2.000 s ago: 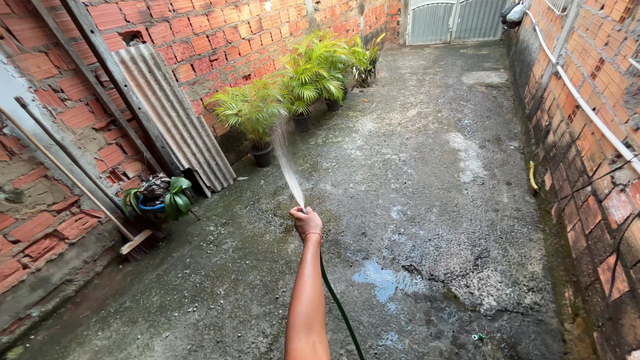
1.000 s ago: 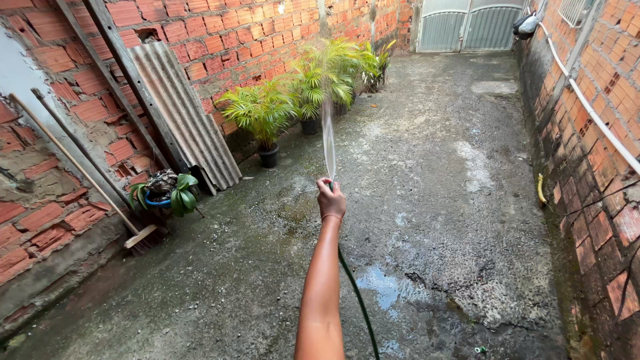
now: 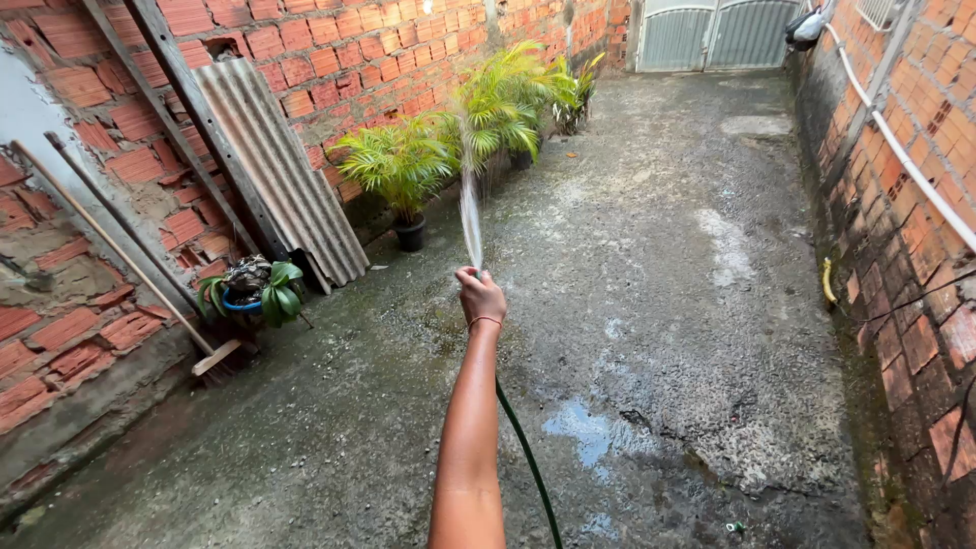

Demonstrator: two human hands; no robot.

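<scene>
My right hand (image 3: 482,296), with a thin red band at the wrist, is closed around the end of a green garden hose (image 3: 528,450). The hose hangs down to the right of my forearm. A spray of water (image 3: 471,217) leaves the hose end upward and slightly left, passing in front of the potted palms. The front palm (image 3: 400,164) stands in a black pot (image 3: 410,232); a larger palm (image 3: 499,103) and another leafy plant (image 3: 572,95) are behind it along the brick wall. My left hand is out of view.
At left, a push broom (image 3: 217,357), wooden poles and a corrugated sheet (image 3: 278,168) lean on the wall beside a plant in a blue pot (image 3: 242,306). Wet concrete holds a puddle (image 3: 583,431). A metal gate (image 3: 709,38) closes the far end; a white pipe (image 3: 900,149) follows the right wall.
The spray leaned left across the front palm two seconds ago, then rose nearly straight; now it leans slightly left between the front and larger palms. The hand has kept its hold on the hose.
</scene>
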